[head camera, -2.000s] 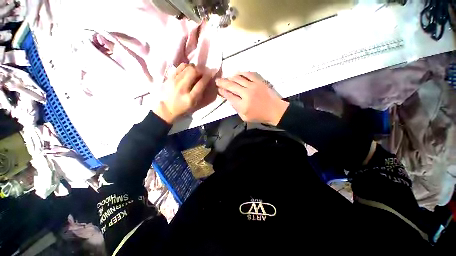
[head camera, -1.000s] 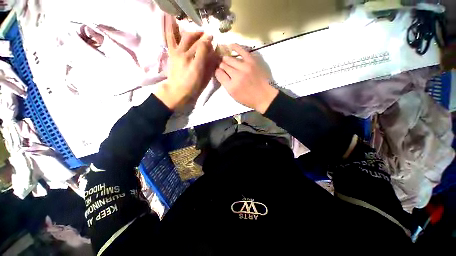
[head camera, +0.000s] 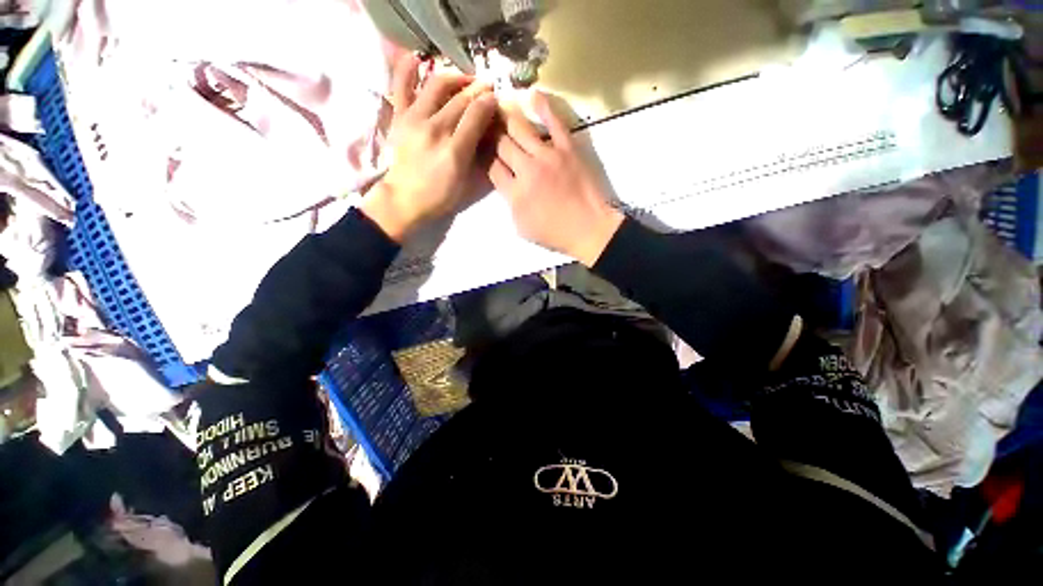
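A large pale pink garment body (head camera: 275, 126) lies crumpled on the white machine table, left of the needle area. My left hand (head camera: 435, 155) lies on the cloth's right part, fingertips close to the presser foot (head camera: 498, 71). My right hand (head camera: 552, 177) is beside it, fingers bent, fingertips just below the presser foot. Both hands are close together over the cloth edge. Glare and my fingers hide the edge, so what each hand grips cannot be told. The sewing machine's beige bed (head camera: 663, 52) is beyond my right hand.
Black looped handles (head camera: 972, 86) lie at the table's right end by a whitish crinkled plastic (head camera: 869, 69). Blue crates stand left (head camera: 97, 252) and below the table (head camera: 372, 389). Pink-mauve pieces (head camera: 949, 332) heap at right. Whitish pieces (head camera: 86, 355) hang at left.
Both hands have moved forward from the table's front edge to the presser foot. The cloth piece between them has gone up under the machine head with them.
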